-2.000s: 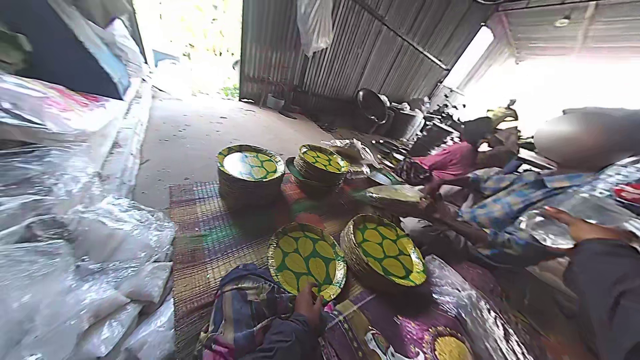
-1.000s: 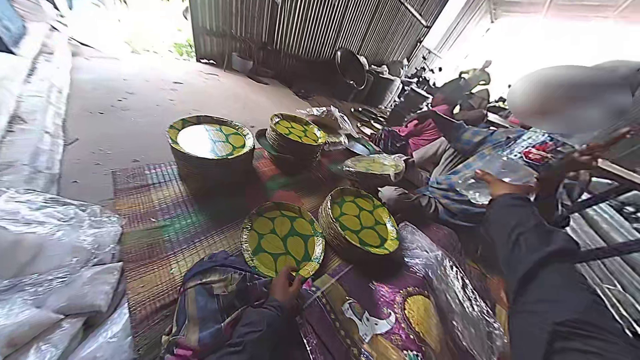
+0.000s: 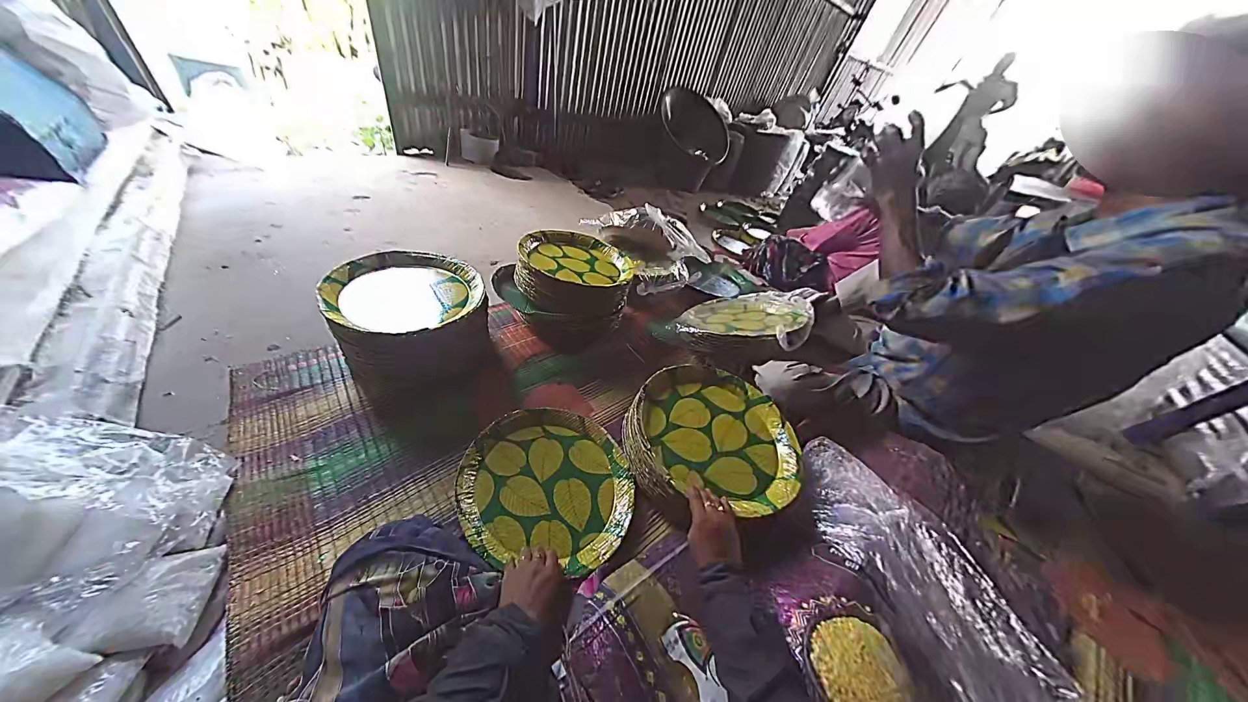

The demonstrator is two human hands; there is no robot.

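Observation:
My left hand (image 3: 536, 583) grips the near rim of a round leaf-patterned plate (image 3: 546, 492), green and yellow, tilted toward me. At the near edge of a stack of matching plates (image 3: 717, 439), my right hand (image 3: 714, 526) rests its fingers on the top plate's rim; whether it grips that plate I cannot tell. Farther off stand a taller plate stack (image 3: 405, 331) with a glaring top and a smaller plate stack (image 3: 570, 278). Plates in clear plastic (image 3: 746, 317) lie near a co-worker's arm.
A woven mat (image 3: 292, 458) lies under the stacks. Clear plastic bags (image 3: 88, 546) are piled at left, and a plastic sheet (image 3: 907, 546) lies at right. A co-worker in a checked shirt (image 3: 1033, 292) sits close on the right. Dark basins stand by the corrugated metal wall (image 3: 604, 78).
My right hand has come from the far right, where it held clear plastic, to the near plate stack. My left hand stays at its plate's rim. The co-worker's hand is now raised.

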